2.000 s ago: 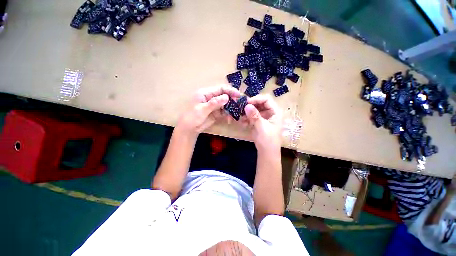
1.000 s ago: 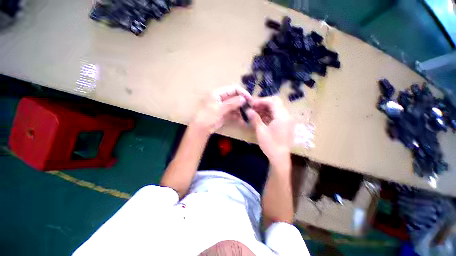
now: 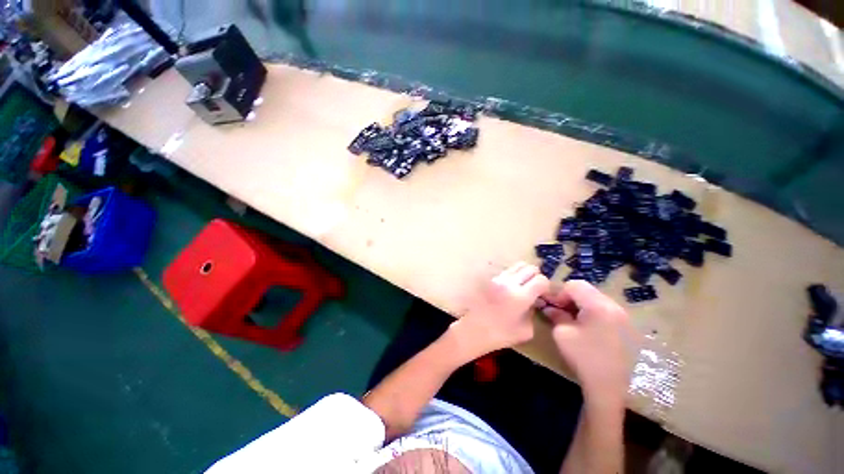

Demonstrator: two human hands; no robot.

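My left hand and my right hand meet at the bench's near edge. Between their fingertips they hold a small black part, mostly hidden by the fingers. A pile of flat black keypad-faced shells lies just beyond my hands to the right. A pile of black units with glossy glints lies farther left. Part of another black pile with silvery glints is cut off at the right edge.
The cardboard-covered bench runs diagonally. A black box-like device stands at its far left, beside shiny wrapped material. A red stool and a blue crate stand on the green floor at left.
The view has swung left, so the bench things appear farther right and the device and crates have entered view. My hands remain together, with the held part now more covered by fingers.
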